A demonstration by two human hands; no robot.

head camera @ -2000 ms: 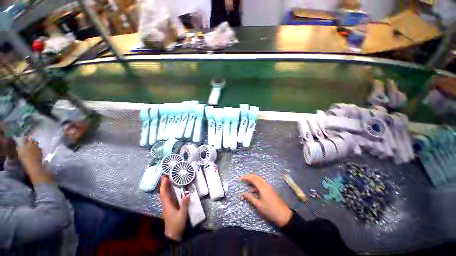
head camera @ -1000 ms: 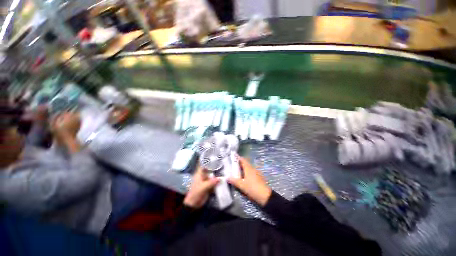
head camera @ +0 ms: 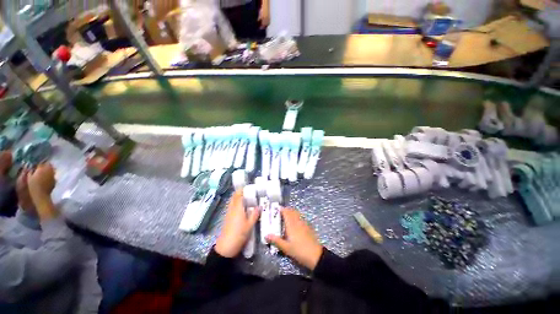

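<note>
My left hand (head camera: pixel 233 228) and my right hand (head camera: pixel 297 238) hold a small group of white handheld fans (head camera: pixel 270 216) between them, low over the bench in front of me. The fans stand on edge side by side, heads away from me, handles towards me. Another white fan head (head camera: pixel 239 178) shows just beyond my left hand. Mint fans (head camera: pixel 199 209) lie on the bench to the left of my left hand. The exact number of fans in my hands is hard to tell.
A row of mint fans (head camera: pixel 228 149) stands behind my hands. White fans (head camera: pixel 430 162) are piled at right. Dark small parts (head camera: pixel 453 231), mint pieces (head camera: pixel 414 225) and a yellowish tool (head camera: pixel 368 227) lie right. One fan (head camera: pixel 291 116) is on the green belt (head camera: pixel 368 109). A neighbour's hands (head camera: pixel 38 184) work at left.
The white fans, earlier lying flat with grilles up, are now gathered on edge between both hands. My right hand, empty at first, has moved left onto them. The view has swung left and back.
</note>
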